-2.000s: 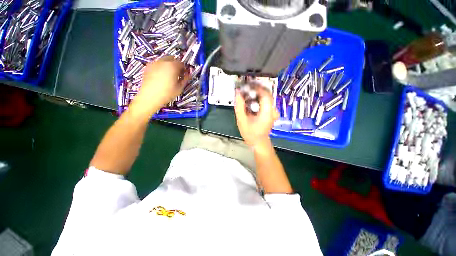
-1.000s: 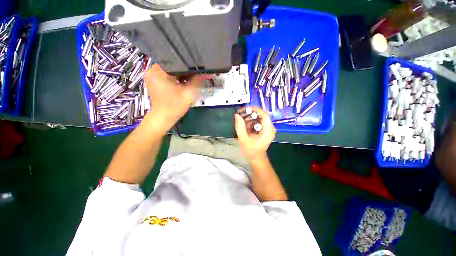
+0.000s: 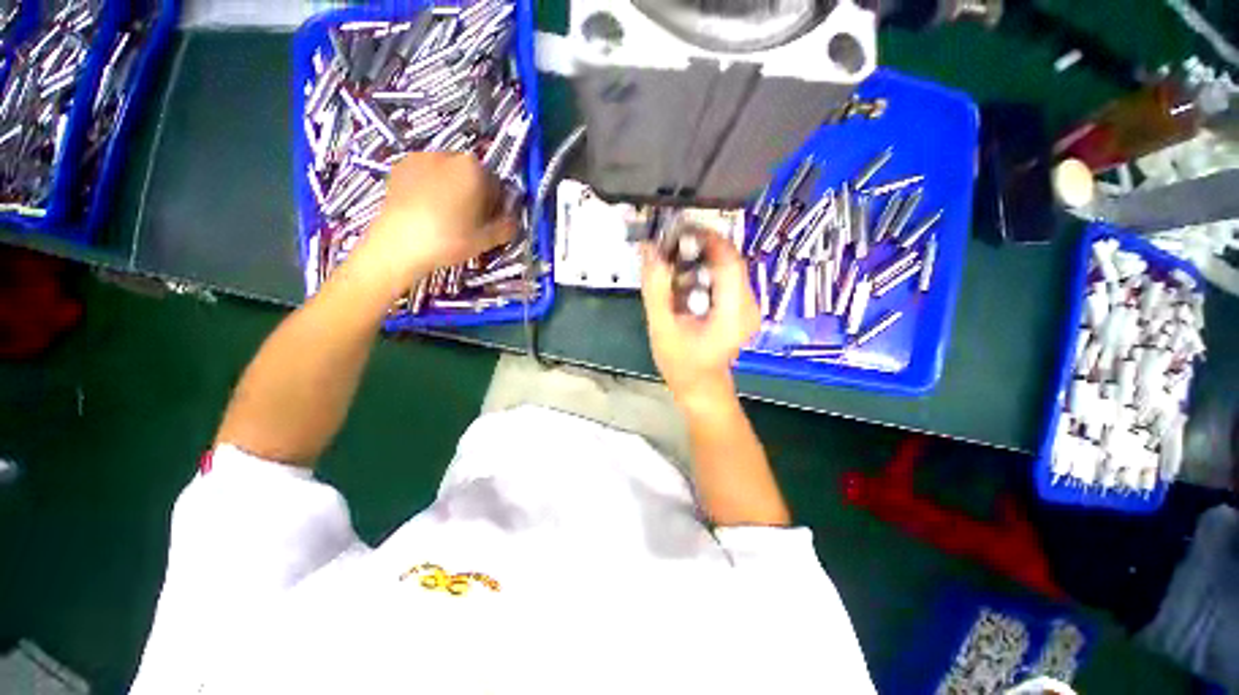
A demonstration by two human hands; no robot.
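My left hand (image 3: 442, 211) is over the left parts bin (image 3: 304, 204), which is heaped with metal tubes (image 3: 347, 163). Its fingers point down and hide whether they hold a tube. My right hand (image 3: 701, 312) is closed around several metal tubes, whose shiny round ends (image 3: 698, 300) show. Its fingertips are at the front of the pneumatic press (image 3: 693, 129), over the base plate (image 3: 595, 242). The press fixture is mostly hidden by the fingers and the press. The right parts bin (image 3: 959, 204) holds tubes more spread out.
An air hose (image 3: 534, 278) runs between the left bin and the base plate. Right of the right bin are a flat black object (image 3: 1015, 183) and an amber bottle (image 3: 1135, 125). A neighbour's bin (image 3: 1044, 462) holds whiter parts. A red stool (image 3: 944, 509) stands below. More blue bins are far left.
My left hand has moved from the press back over the left bin. My right hand has moved up to the press, still around tubes. The whole view has shifted.
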